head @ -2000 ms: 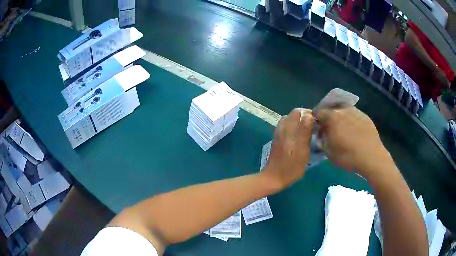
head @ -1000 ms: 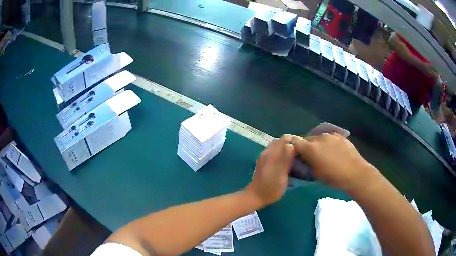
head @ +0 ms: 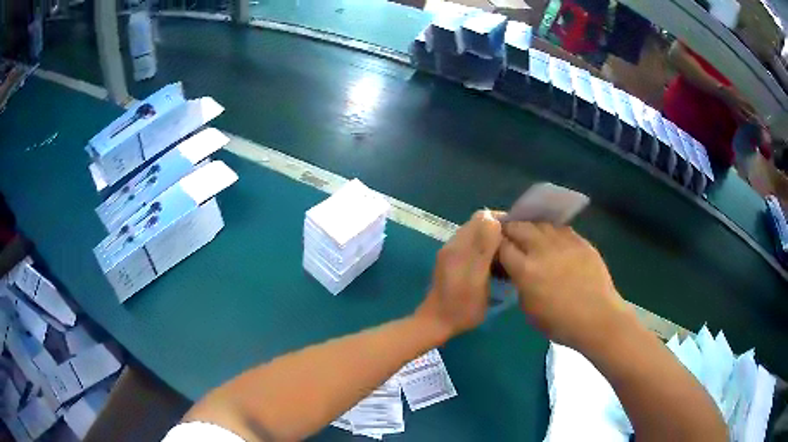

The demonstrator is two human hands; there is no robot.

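Observation:
My left hand (head: 465,272) and my right hand (head: 553,272) are together above the bench at centre right. Between them they hold a retail box, mostly hidden by the fingers; its pale grey flap (head: 549,204) sticks up behind my right hand. A bit of pale blue shows below the fingers. A neat block of stacked leaflets (head: 346,233) stands to the left of my hands. Loose printed leaflets (head: 423,380) lie below my left forearm. White folded sheets (head: 579,393) lie partly under my right forearm.
Retail boxes (head: 160,246) lie on their sides at left, flaps open. Pale pointed pouches (head: 721,380) fan out at far right. A pale edge strip (head: 285,167) borders the dark belt. A far-side box row (head: 605,104) stands near a person in red (head: 698,104). Jumbled boxes (head: 52,354) lie at lower left.
My hands have shifted left in view and stay together on the box. The grey flap stands up more clearly than one second ago. More of the pale pouches shows. The single box on the belt has moved left.

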